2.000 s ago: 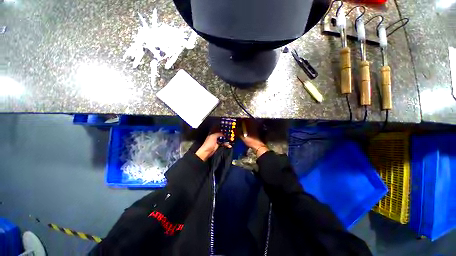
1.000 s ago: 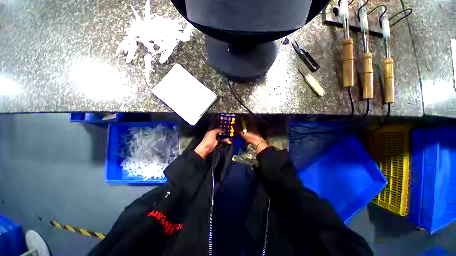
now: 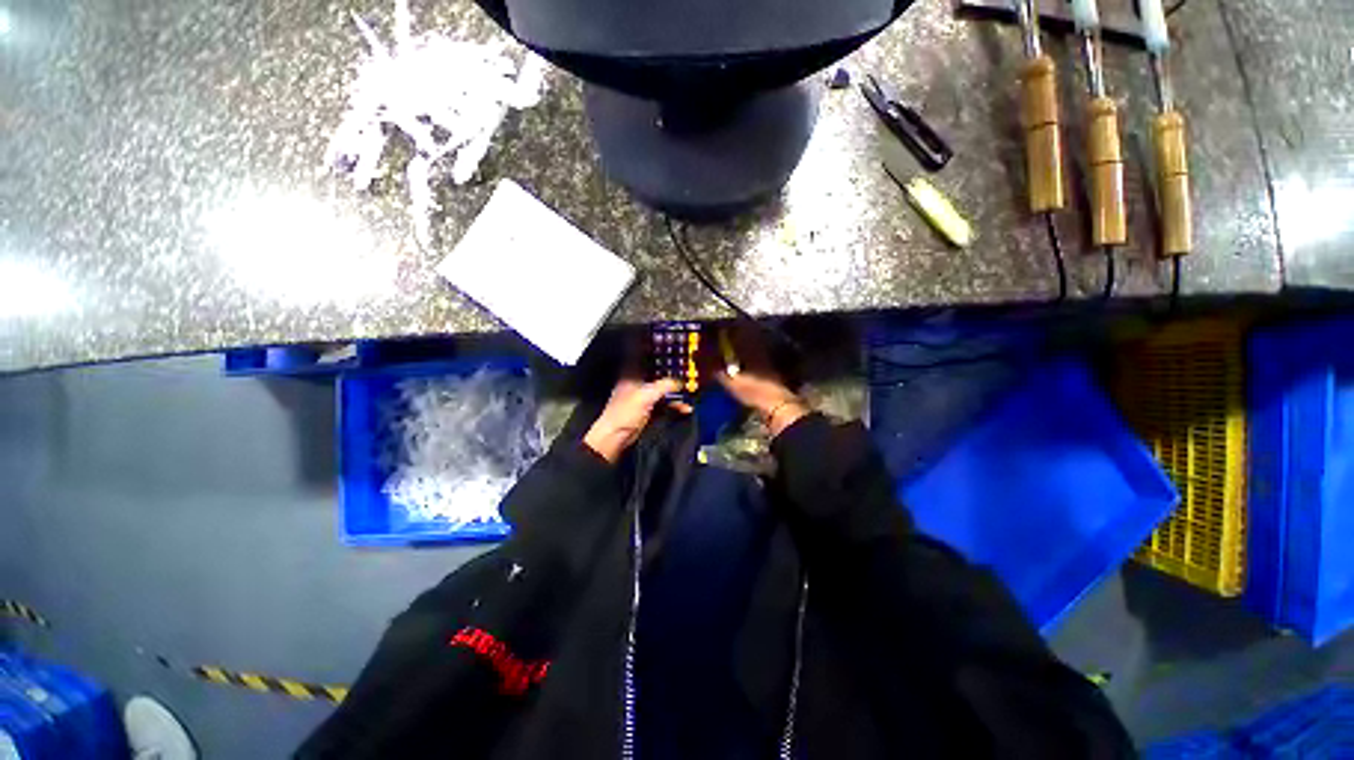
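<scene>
My left hand (image 3: 639, 411) holds a smartphone (image 3: 676, 361) just below the bench edge, its black screen showing round keys with an orange-yellow column. My right hand (image 3: 756, 389) is beside the phone and holds a small yellow pen (image 3: 729, 354); its fingers are dark and hard to make out. The notepad (image 3: 538, 273) lies tilted on the bench, its lower corner at the edge, with a white page up. No writing can be made out on it.
White sprues (image 3: 431, 112) lie behind the notepad. A dark drum-shaped object (image 3: 698, 141) stands at centre. A black-handled tool (image 3: 909, 126), a pale-yellow knife (image 3: 937, 211) and three wooden-handled irons (image 3: 1103, 171) lie right. Below are a scrap bin (image 3: 357, 453), blue crate (image 3: 1039, 490) and yellow crate (image 3: 1210, 460).
The view has shifted and tilted slightly, so the bench things sit higher in the picture. Both hands stay at the phone below the bench edge, with only slight movement.
</scene>
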